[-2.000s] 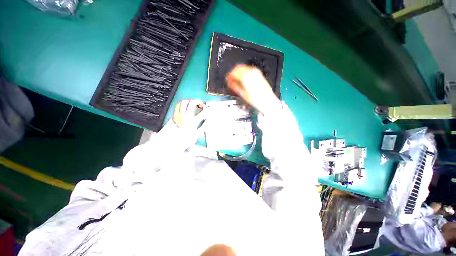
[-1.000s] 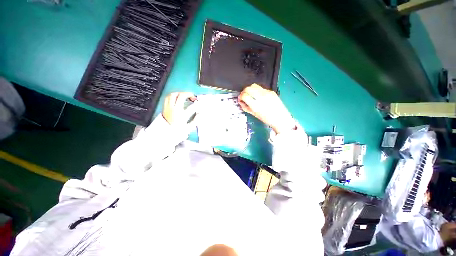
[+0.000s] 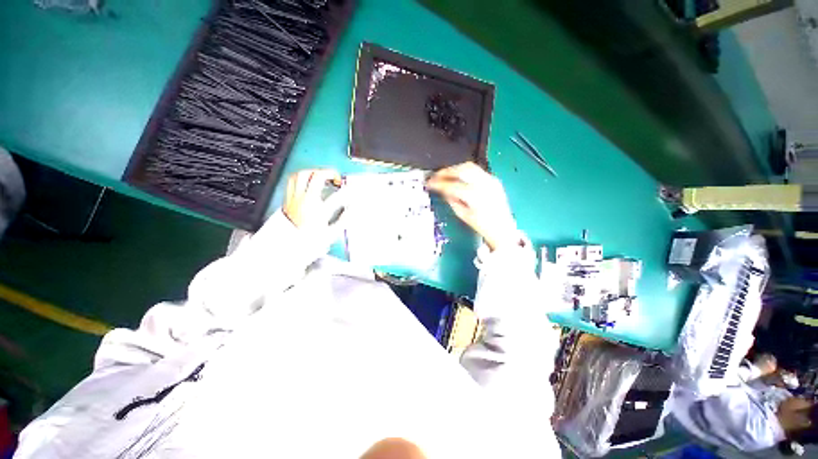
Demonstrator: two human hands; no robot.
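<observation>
A pale, overexposed fixture block lies at the bench edge in front of me. My left hand is at its upper left corner with fingers bent; what the fingers touch is washed out. My right hand is at its upper right corner, fingertips together at the fixture's edge; any part between them is too small to see. Just beyond the fixture is a small black tray with a heap of small black parts at its right and tiny bright parts at its upper left.
A long tray full of thin black rods lies at the left. Tweezers lie right of the small tray. A second metal fixture stands farther right. Plastic-wrapped goods and another person's sleeve are at the far right.
My right hand has moved from over the small tray back to the fixture's upper right corner, uncovering the heap of black parts. My left hand stays at the fixture. The view has shifted slightly.
</observation>
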